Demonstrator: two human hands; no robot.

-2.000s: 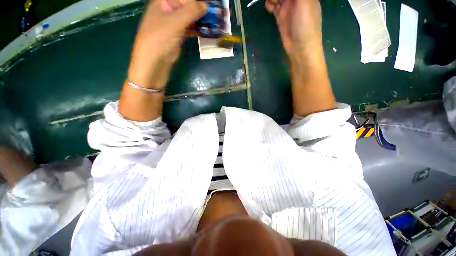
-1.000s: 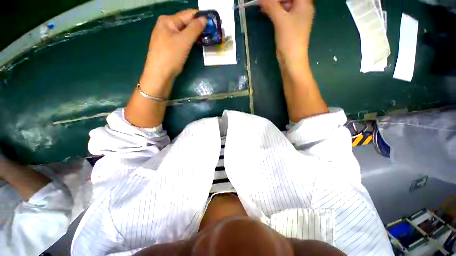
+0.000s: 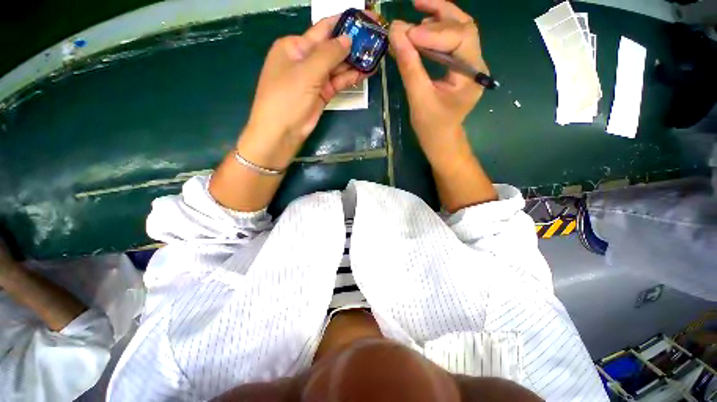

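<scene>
My left hand holds the watch housing, a small rounded black case with a blue board showing inside, between thumb and fingers. My right hand holds the tweezers, slim and grey with a dark end pointing right. Their working end is at the right upper edge of the housing, partly hidden by my fingers. A small yellow-gold bit shows at the housing's top right edge. A white sticker sheet lies on the bench under my left hand and the housing, mostly covered.
A fan of cream strips lies right of my hands, with a single white strip beyond it. A black heap is at the far right. A pale edge rail curves at the upper left. Another person's arm is at the lower left.
The housing has moved right and is turned and tilted. My right hand has come in from the right, bringing the tweezers to it. The yellow tab has shifted from the housing's lower side to its top.
</scene>
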